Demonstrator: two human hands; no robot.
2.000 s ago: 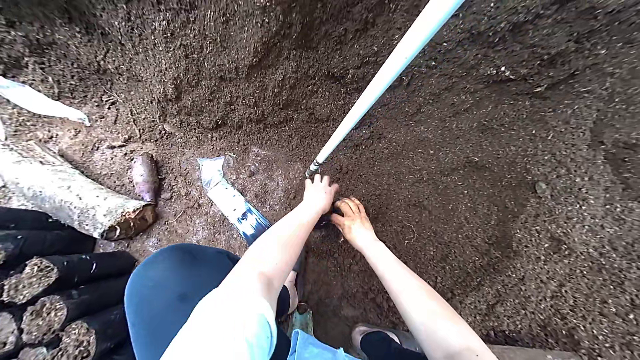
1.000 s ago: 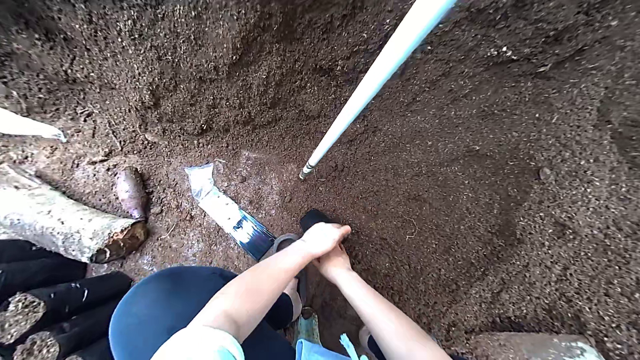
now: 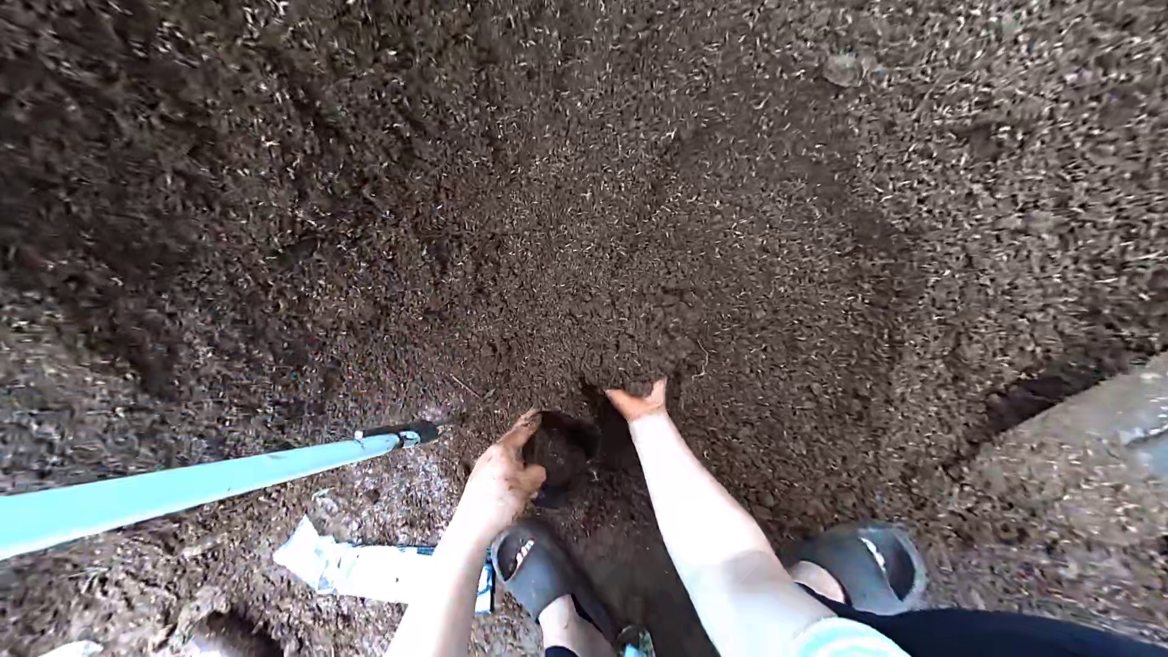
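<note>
My left hand (image 3: 502, 474) grips the rim of a black plastic grow bag (image 3: 561, 449), which stands near my feet with dark soil inside. Just right of the bag, my right hand (image 3: 641, 401) reaches into the loose soil (image 3: 693, 310), its thumb spread and its fingers partly buried, so whether it holds soil is hidden. A pale blue pole (image 3: 182, 493) crosses the left side, its dark tip close to the soil left of my left hand.
A white and blue plastic packet (image 3: 365, 570) lies on the ground at lower left, partly behind my left forearm. My feet wear grey sandals (image 3: 543, 566). A pale slab (image 3: 1077, 447) edges the soil at right. A brown rounded object (image 3: 228, 634) sits at the bottom left.
My hands were together at a dark object a second ago; they are now apart, the left on the bag, the right in the soil. The view has swung strongly.
</note>
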